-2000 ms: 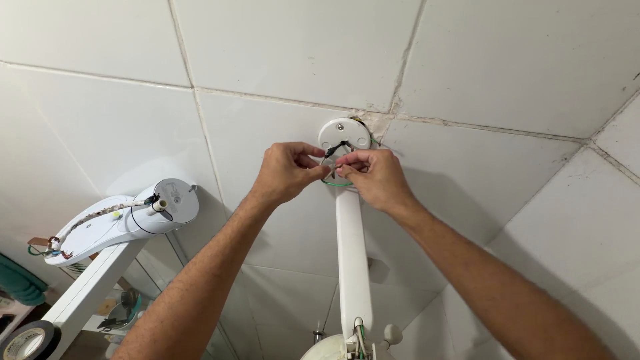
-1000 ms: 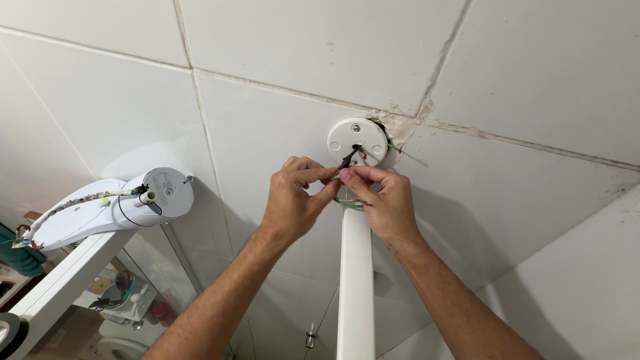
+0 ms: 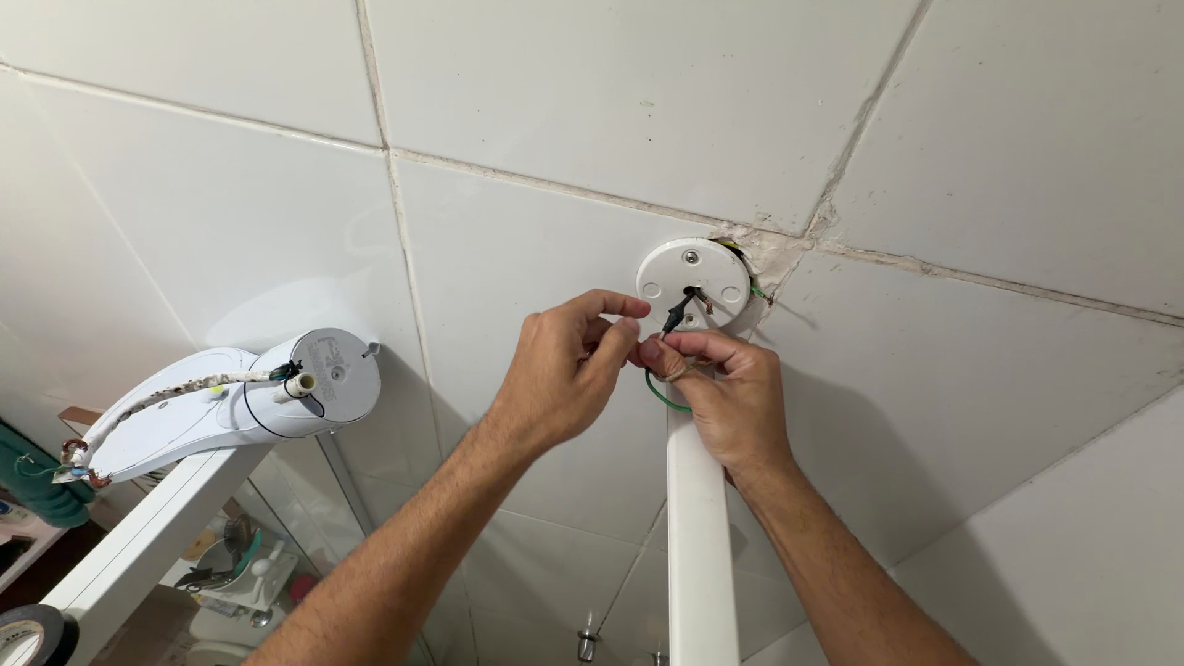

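Observation:
A round white cover plate (image 3: pixel 710 270) is fixed to the tiled wall, with a screw near its top. From its central hole comes a wire joint wrapped in black tape (image 3: pixel 676 316), beside a short wire with bare copper strands (image 3: pixel 709 303). My right hand (image 3: pixel 740 398) pinches the wires just below the taped joint. Close on its left, my left hand (image 3: pixel 578 361) has thumb and forefinger apart, with nothing seen between them. A green wire (image 3: pixel 664 398) loops under the fingers, in front of a white plastic trunking (image 3: pixel 701 536) that runs down from there.
At left, a white electric shower head (image 3: pixel 176 407) with wires lies on a white frame rail (image 3: pixel 157 527). A roll of black tape (image 3: pixel 55 634) is at the lower left corner. Toiletries and a shelf show below. A metal tap part (image 3: pixel 587 643) projects from the wall low down.
My left hand has come off the wires and moved slightly left, its fingers parting. My right hand stays at the wires. More of the black-taped joint shows now.

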